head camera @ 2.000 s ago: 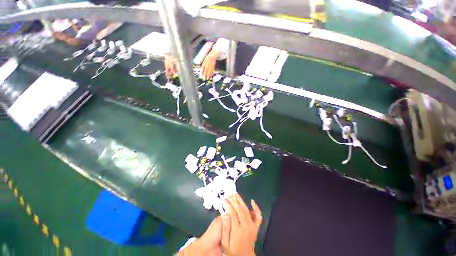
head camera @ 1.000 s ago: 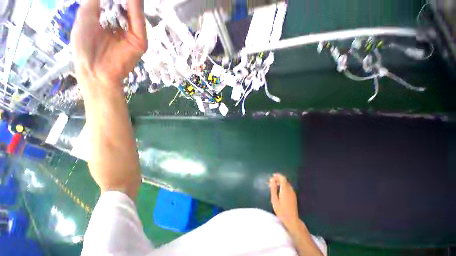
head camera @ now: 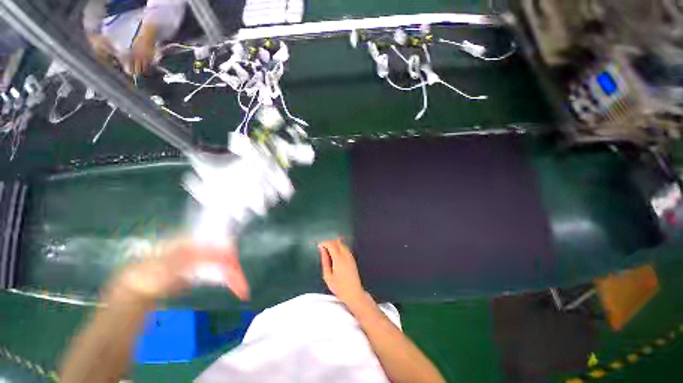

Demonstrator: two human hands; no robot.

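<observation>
My left hand [head camera: 176, 268], blurred by motion, is at the lower left over the green bench. It grips the white cord end of a bundle of units [head camera: 251, 179]. The bundle's white coils and housings fan out up and to the right, with yellow-green board parts at its far end. The blur hides single cords and how my fingers close. My right hand [head camera: 341, 271] is over the bench's front edge, left of the black mat [head camera: 449, 209]. It holds nothing that I can see, and a gap shows between thumb and fingers.
More corded units lie on the parallel strip [head camera: 479, 78] behind. A metal post [head camera: 112, 86] slants across the upper left. Another person's hands [head camera: 142, 52] are behind it. An instrument with a blue display [head camera: 606, 84] is at the upper right. A blue tote [head camera: 171, 335] is below the bench.
My left hand has come down from high at the upper left to low over the bench with the bundle. My right hand remains near the front edge. The view has shifted right.
</observation>
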